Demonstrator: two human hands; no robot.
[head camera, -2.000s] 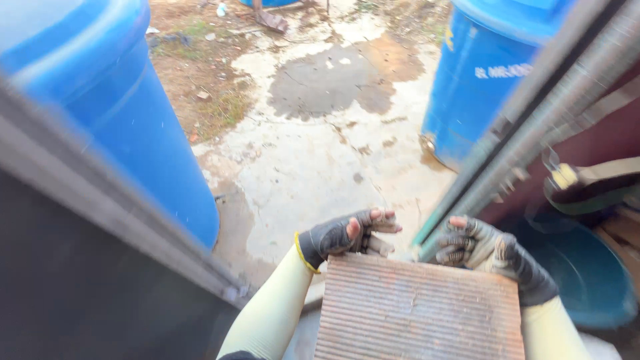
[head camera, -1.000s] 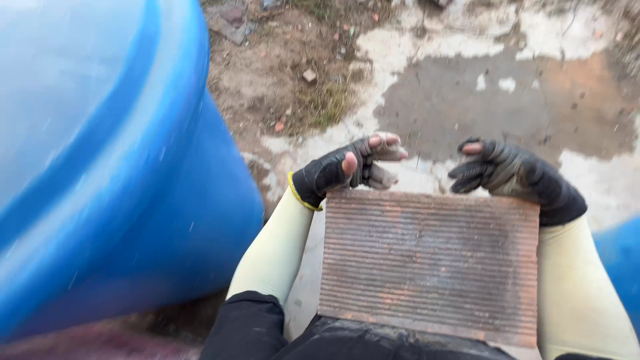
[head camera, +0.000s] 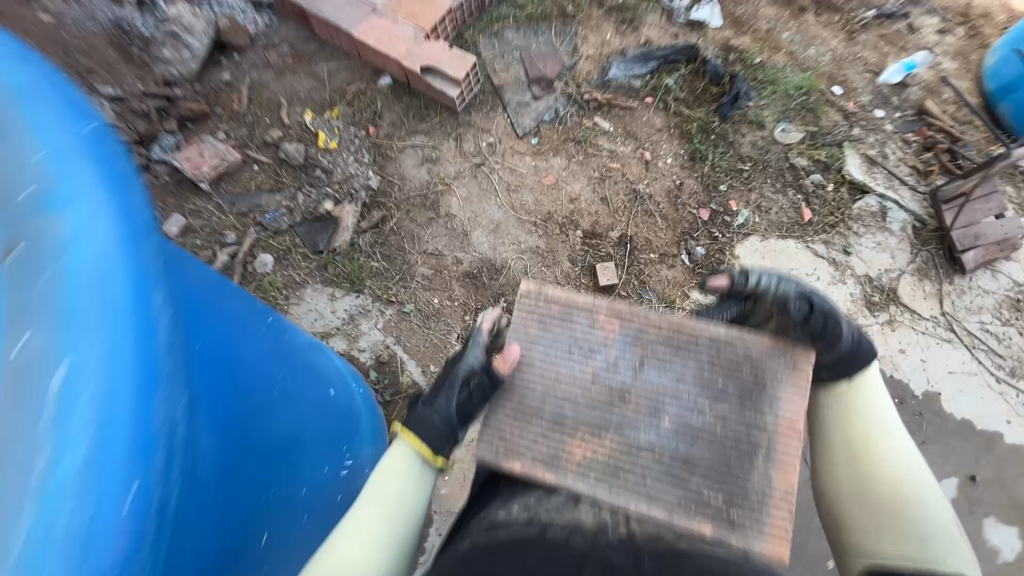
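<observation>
A ribbed reddish clay block (head camera: 648, 416), darkened across its middle, lies flat-side up in front of my dark-clothed body. My left hand (head camera: 464, 376), in a black fingerless glove with a yellow cuff edge, presses its upper left edge, thumb at the side. Against the upper right corner is my right hand (head camera: 788, 316), also gloved, its fingers bent beyond the far edge. The block is held between my hands and forearms; its underside is hidden. Pale sleeves cover both forearms.
A large blue plastic tank (head camera: 240, 400) stands close on the left. Ahead, hollow red bricks (head camera: 400, 48) lie on rough dirt with rubble. A broken wooden piece (head camera: 980, 220) lies at right, beside cracked concrete (head camera: 920, 280). Part of another blue container (head camera: 1006, 80) shows at the right edge.
The view has swung left, off the doorway and wet concrete to the dirt and bricks. The block has stayed with my hands, now tilted in view; my left hand is lower along its side.
</observation>
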